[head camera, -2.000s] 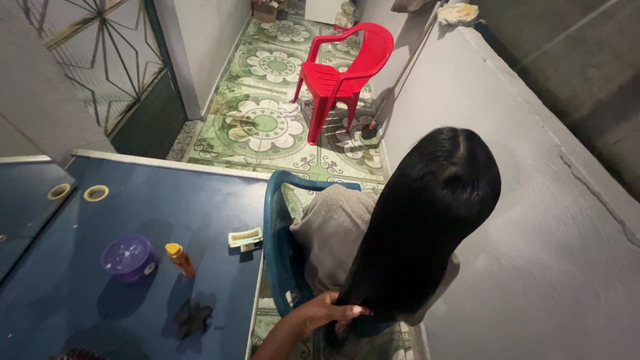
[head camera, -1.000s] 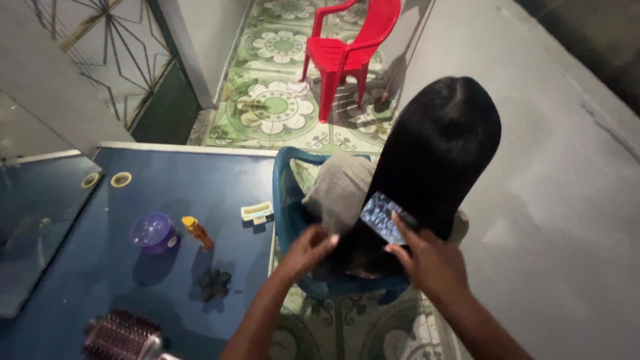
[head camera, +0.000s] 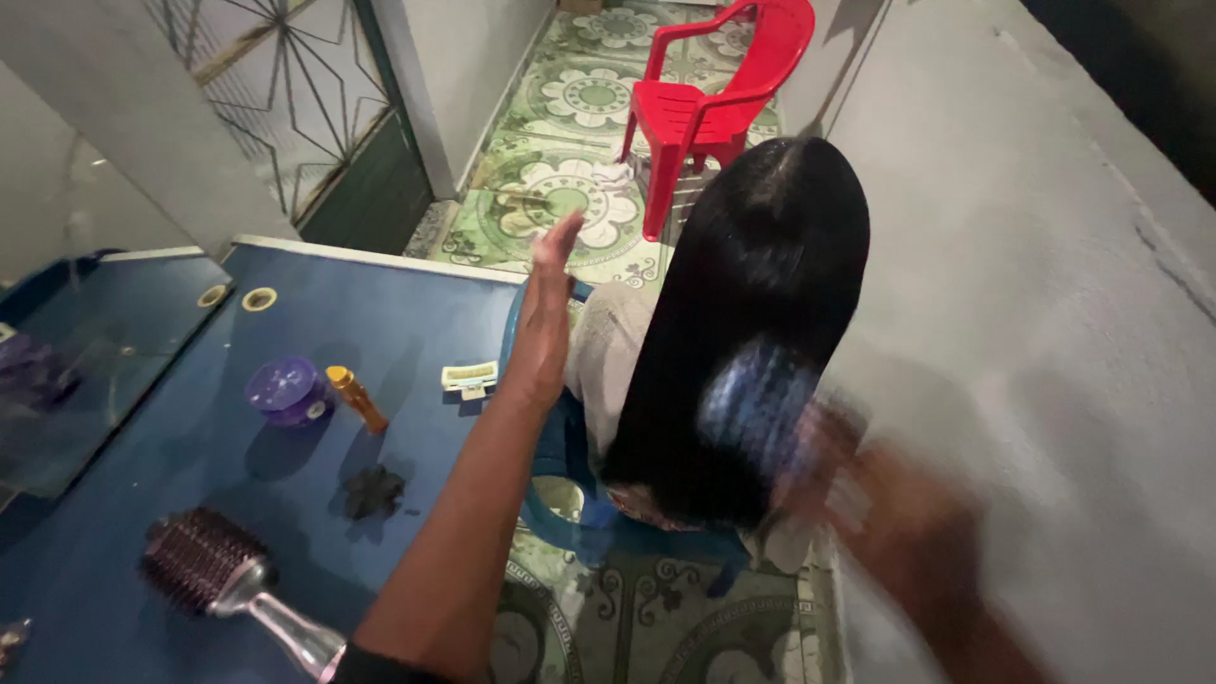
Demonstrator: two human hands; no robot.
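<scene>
A person with long, straight black hair (head camera: 750,313) sits with their back to me in a blue plastic chair (head camera: 541,494). My left hand (head camera: 551,323) is raised at the left of the hair, fingers extended and holding nothing. At the lower right of the hair, my right hand (head camera: 845,484) is blurred by motion and grips a blurred smartphone (head camera: 760,404), whose lit face shows over the hair. The hair hangs down the chair's back, and its ends reach the backrest.
On the blue table (head camera: 399,304) at left are a purple plastic jar (head camera: 288,391), an orange bottle (head camera: 357,399), a hair clip (head camera: 470,378), a dark flower-shaped item (head camera: 372,492) and a round hot-air brush (head camera: 204,560). A red plastic chair (head camera: 712,104) stands ahead; a wall (head camera: 1026,313) is at right.
My left hand has moved away from the hair ends and up, its fingers now extended. My right hand, absent from the oldest frame, keeps the phone and is now blurred.
</scene>
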